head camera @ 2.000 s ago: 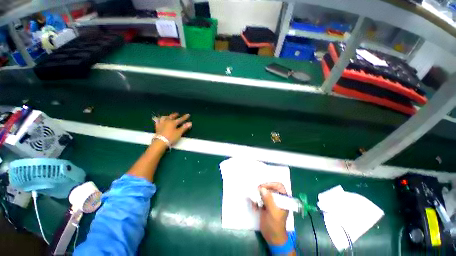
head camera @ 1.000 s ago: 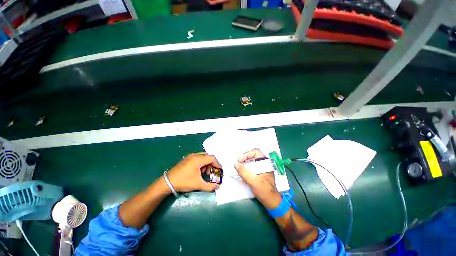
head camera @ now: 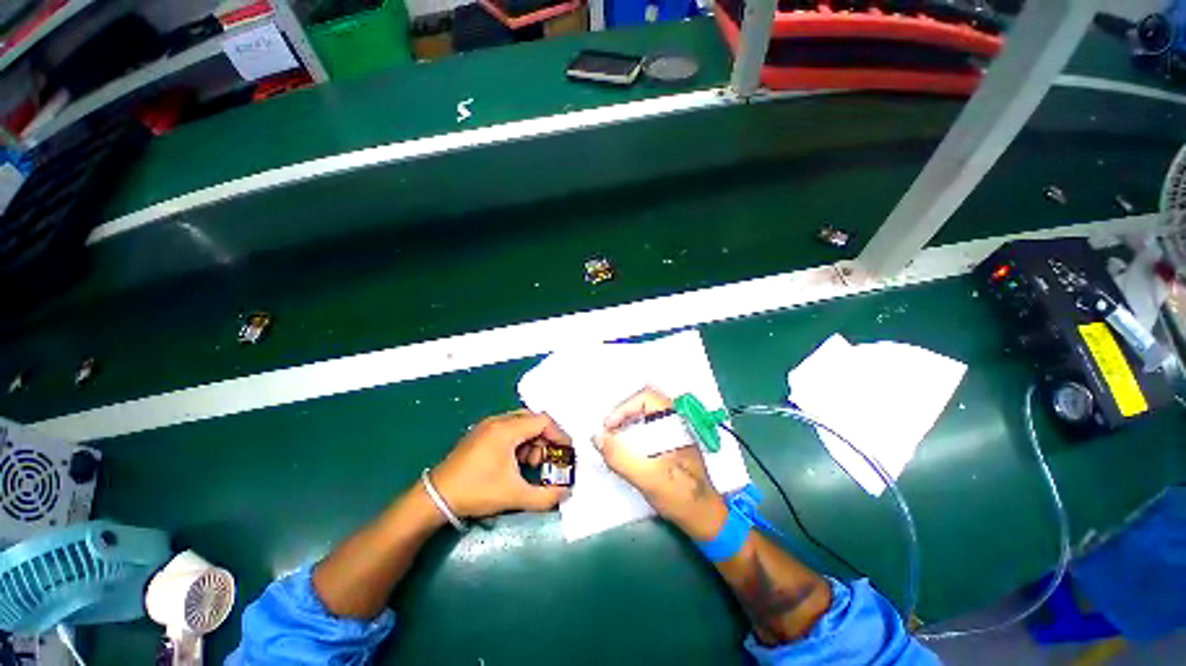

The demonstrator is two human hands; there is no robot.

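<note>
My left hand (head camera: 496, 466) holds a small electronic module (head camera: 557, 466) between thumb and fingers at the left edge of the white paper sheets (head camera: 598, 509). The module is dark with gold and white bits. My right hand (head camera: 663, 466) grips the white glue syringe (head camera: 654, 435) over the paper, just right of the module. The syringe tip is too small to make out. The bright green adapter head (head camera: 701, 422) sits at its rear end, with a clear air hose (head camera: 832, 431) and a thin dark cord running right.
Several modules lie spaced along the dark green belt (head camera: 429, 260) beyond the white rail (head camera: 390, 364). Loose paper (head camera: 871, 403) and the black dispenser controller (head camera: 1060, 341) are at right. A light-blue fan (head camera: 81, 572) and white handheld fan (head camera: 193, 596) are at left. A slanted post (head camera: 969, 143) rises beyond the rail.
My left hand came back from the belt and now holds a module beside the syringe. In the last second, the hands have barely moved, and the view has shifted slightly.
</note>
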